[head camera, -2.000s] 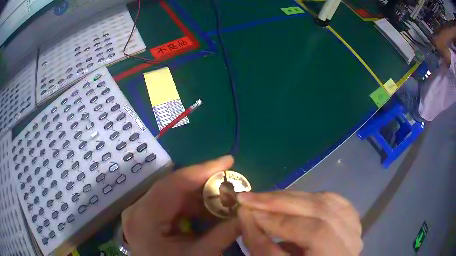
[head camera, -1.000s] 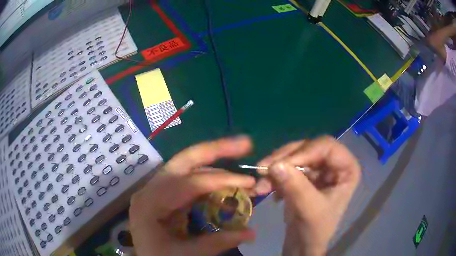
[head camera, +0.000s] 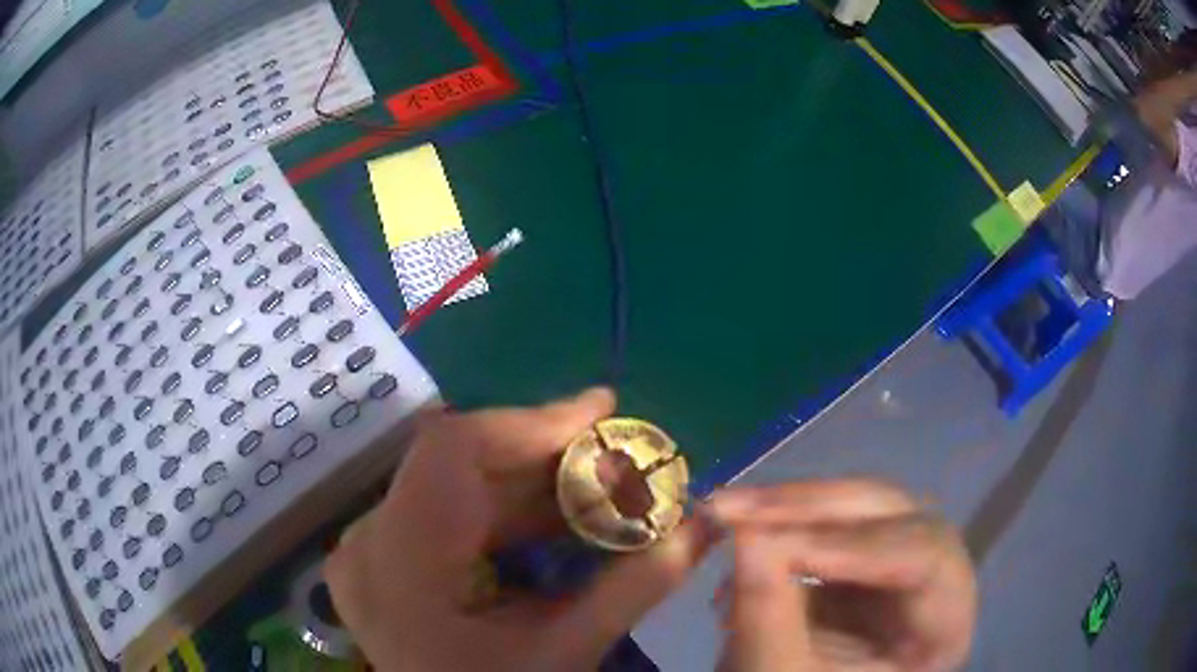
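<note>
My left hand (head camera: 460, 525) holds the slotted brass holder (head camera: 588, 488) between thumb and fingers, its round face with the centre hole and cross slots turned up towards me. My right hand (head camera: 840, 565) is at the holder's right side, fingertips pinched close to its rim. A thin metal rod (head camera: 810, 579) shows only in small part between the right hand's fingers; its tip is blurred near the holder's edge, and I cannot tell if it touches. No tiny workpiece can be made out.
The large white parts tray (head camera: 197, 381) lies left, with more white trays behind. A yellow-and-white card (head camera: 418, 197) and red pen (head camera: 453, 289) lie beside it. A dark cable (head camera: 610, 236) crosses the green mat. A blue stool (head camera: 1024, 328) and a person (head camera: 1155, 250) are at the right.
The right hand has moved from above and beside the left hand back down to the holder's right rim. The left hand has closed in around the holder, whose slots are turned differently.
</note>
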